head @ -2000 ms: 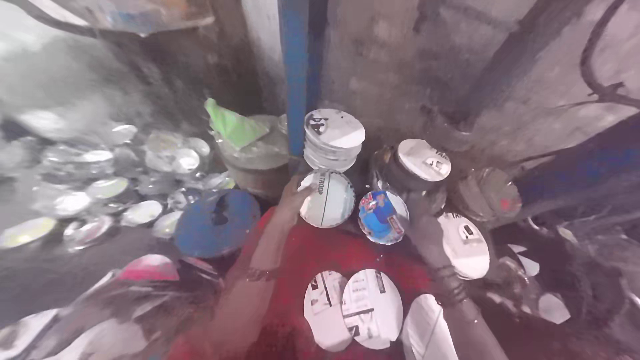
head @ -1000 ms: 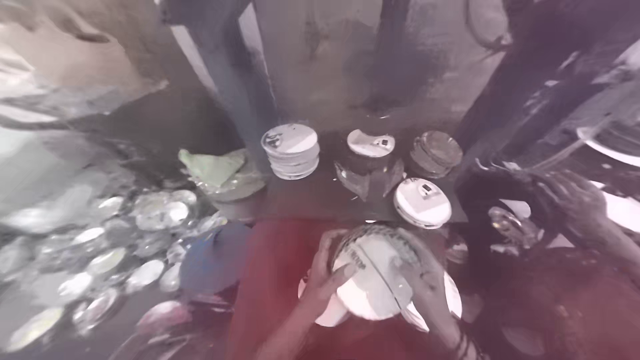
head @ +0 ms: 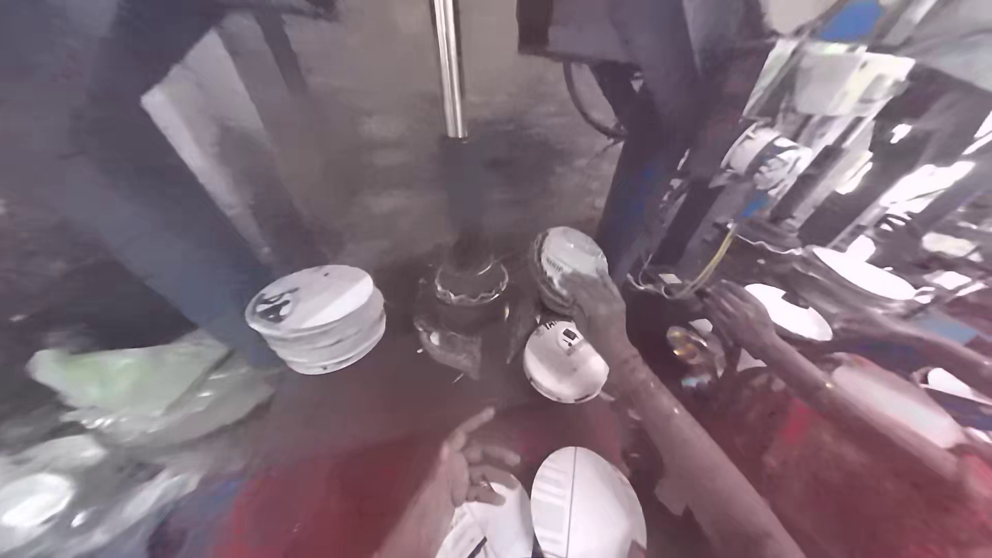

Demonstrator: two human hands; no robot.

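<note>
My right hand (head: 593,306) reaches forward and rests on a stack of round discs (head: 570,254) right of the press die; whether its fingers grip the top disc is unclear. Just below that wrist lies a white printed disc (head: 564,362). My left hand (head: 474,465) is raised low in the middle, fingers spread, above a white disc (head: 508,511) with dark print. Beside it is another white disc (head: 585,504) with a line across it. A round metal die (head: 471,280) stands under a vertical shaft (head: 449,70).
A stack of white discs (head: 318,318) stands left of the die. Green plastic sheet (head: 132,376) and shiny round pieces (head: 35,500) are at far left. A co-worker's hand (head: 740,314) is at right, near white discs (head: 787,311) and a yellow wire (head: 713,260).
Both hands were together on a round disc a second ago; now they are apart, the right one forward at the stack. The view has shifted to the right.
</note>
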